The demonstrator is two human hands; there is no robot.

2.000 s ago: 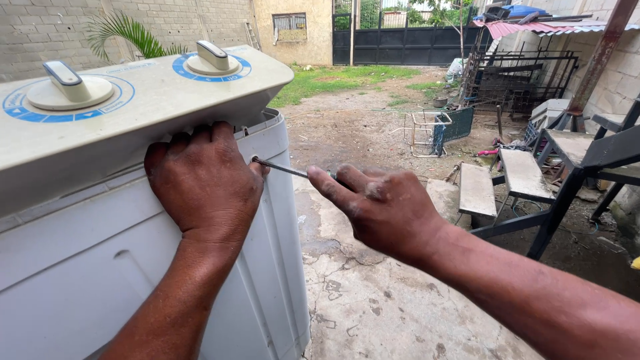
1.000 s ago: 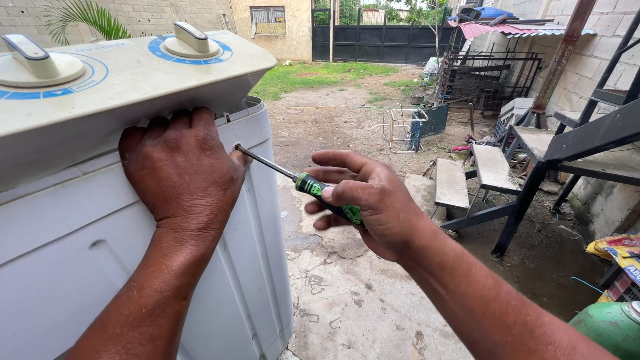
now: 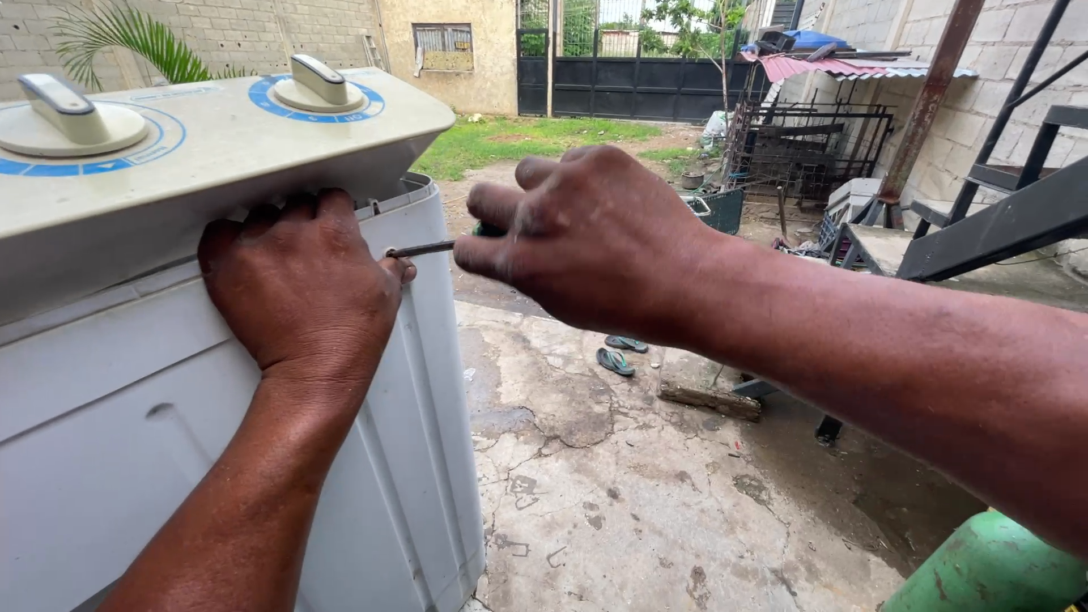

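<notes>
A white plastic washing machine body [image 3: 408, 357] stands at the left, its cream control panel [image 3: 212, 144] tilted up from the rim. Two cream knobs with blue dial markings sit on the panel. My left hand [image 3: 306, 272] reaches under the panel's edge, its fingertips hidden there, with the thumb beside the screwdriver's tip. The screwdriver's metal shaft [image 3: 425, 248] meets a hole near the body's upper corner. My right hand [image 3: 578, 238] is closed around the screwdriver's handle, which is mostly hidden behind the fingers.
Cracked concrete ground [image 3: 586, 493] lies beside the machine, with flip-flops [image 3: 615, 362] and a piece of wood [image 3: 711, 399] on it. A green gas cylinder [image 3: 977, 569] is at the lower right. Metal stairs [image 3: 1003, 221] rise at the right; a black gate [image 3: 629, 88] stands far back.
My right hand has changed its hold: its fingers were spread around the green and black handle one second ago and now cover most of it. My left hand stays under the panel.
</notes>
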